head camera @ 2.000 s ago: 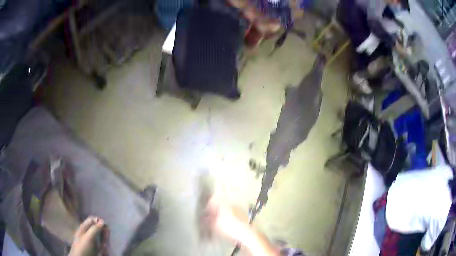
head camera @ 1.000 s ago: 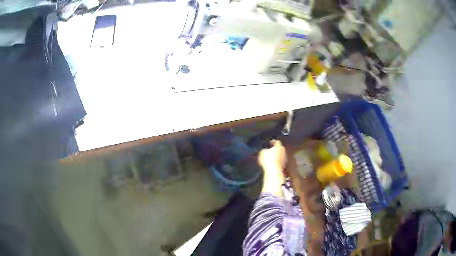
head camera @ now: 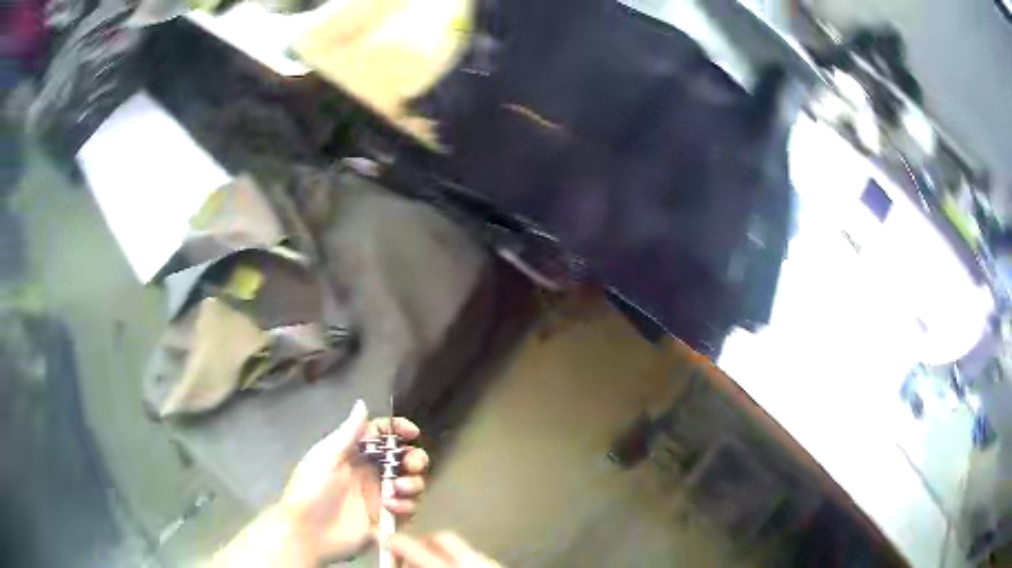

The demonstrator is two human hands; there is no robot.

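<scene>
My left hand [head camera: 344, 483] is near the bottom centre, palm up with fingers curled around a slim tool [head camera: 387, 494]. The tool has a thin dark tip pointing up, small metal pieces around its upper part and a pale lower shaft. I cannot tell exactly what it is. My right hand [head camera: 444, 550] is cut off by the bottom edge, its fingers at the tool's lower end. Whether they grip it is blurred. A grey-mauve fabric panel [head camera: 394, 250] hangs behind my left hand.
Dark fabric [head camera: 621, 155] covers the left part of the white machine table [head camera: 854, 322], whose brown edge runs down to the right. A beige panel [head camera: 388, 50] lies at the top. Crumpled beige and grey pieces [head camera: 216, 355] and a white sheet [head camera: 150, 183] are at left.
The view has swung from the floor, past the machine and blue crate, to the fabric and table edge. Both hands are now together low in the picture, with the slim tool between them.
</scene>
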